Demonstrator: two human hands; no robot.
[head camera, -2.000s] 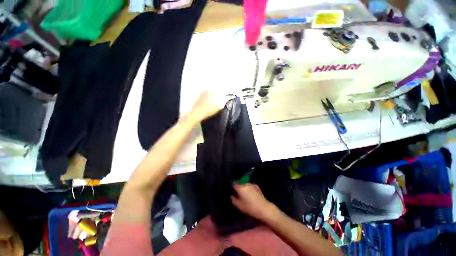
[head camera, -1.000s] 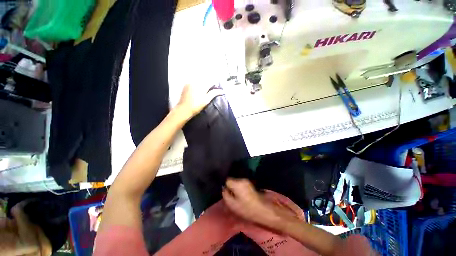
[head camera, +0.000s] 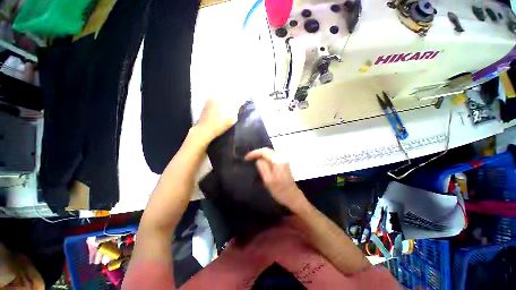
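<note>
A black panel (head camera: 243, 187) runs from the white table beside the needle area down over the table's front edge to my lap. My left hand (head camera: 214, 120) is at its upper left edge; its fingertips are washed out by glare, but it seems to hold the cloth. My right hand (head camera: 272, 173) lies on the panel's middle with the fingers bent on the cloth. The cream HIKARI machine (head camera: 368, 68) stands to the right. Its presser foot (head camera: 299, 102) is just right of the panel's upper end, apart from it.
Black cut panels (head camera: 167, 85) lie at left. Blue-handled snips (head camera: 392, 116) lie on the machine bed. Blue crates (head camera: 424, 266) with scissors and scraps stand below at right, another (head camera: 79, 255) at lower left. Green plastic (head camera: 54, 17) is at upper left. A pink cone (head camera: 278, 11) shows at top.
My right hand has moved up from near my lap onto the panel's middle. The panel's upper end has shifted left, off the needle area. The camera view has moved closer.
</note>
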